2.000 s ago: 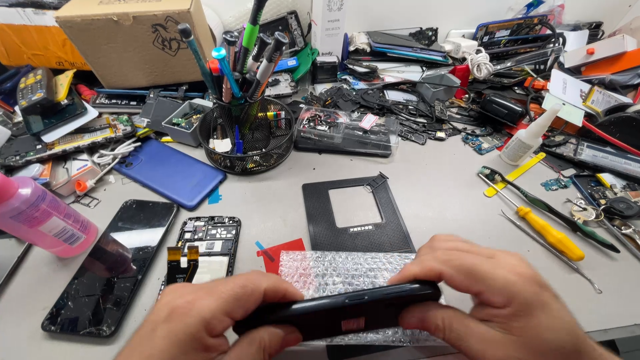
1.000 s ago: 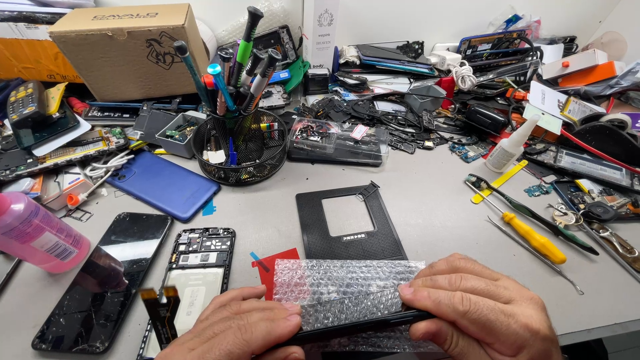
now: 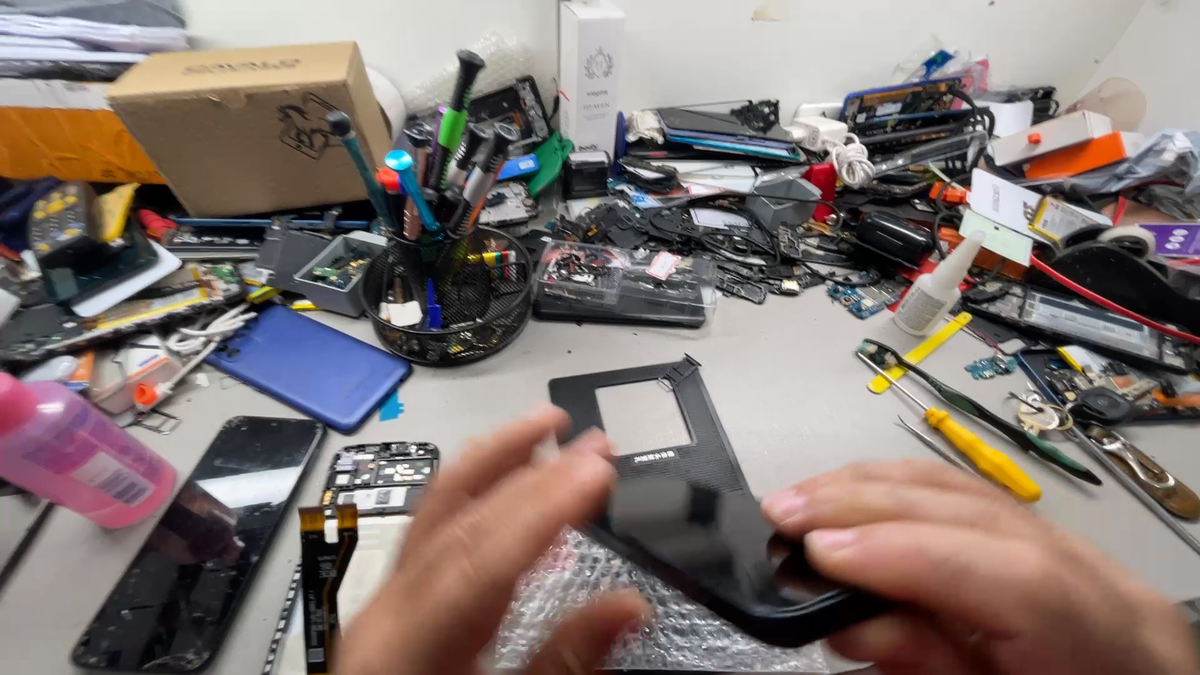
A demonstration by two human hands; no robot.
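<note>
My right hand (image 3: 975, 562) grips the lower right end of a black, glossy phone-like slab (image 3: 712, 544), its shiny face turned up and tilted. Blurred, my left hand (image 3: 497, 553) has its fingers spread at the slab's far left end; whether the fingertips touch it I cannot tell. Beneath lies bubble wrap (image 3: 619, 609). Behind it is a black flat frame with a square cut-out (image 3: 581, 403). To the left are an opened phone body (image 3: 384, 469) with flex cables (image 3: 323, 572), partly hidden by my left hand, and a phone screen with cracked glass (image 3: 225, 525).
A pink bottle (image 3: 84, 459) stands at the left edge, near a blue phone back cover (image 3: 309, 366). Behind are a mesh holder with tools (image 3: 450, 319) and a clear parts box (image 3: 623, 281). A yellow-handled screwdriver (image 3: 984, 455), tweezers and a white dropper bottle (image 3: 937, 286) are at the right.
The black slab has been raised and turned, so its glossy face now shows. My left hand has opened and its fingers have spread; one second ago both hands were at the slab's edge over the bubble wrap.
</note>
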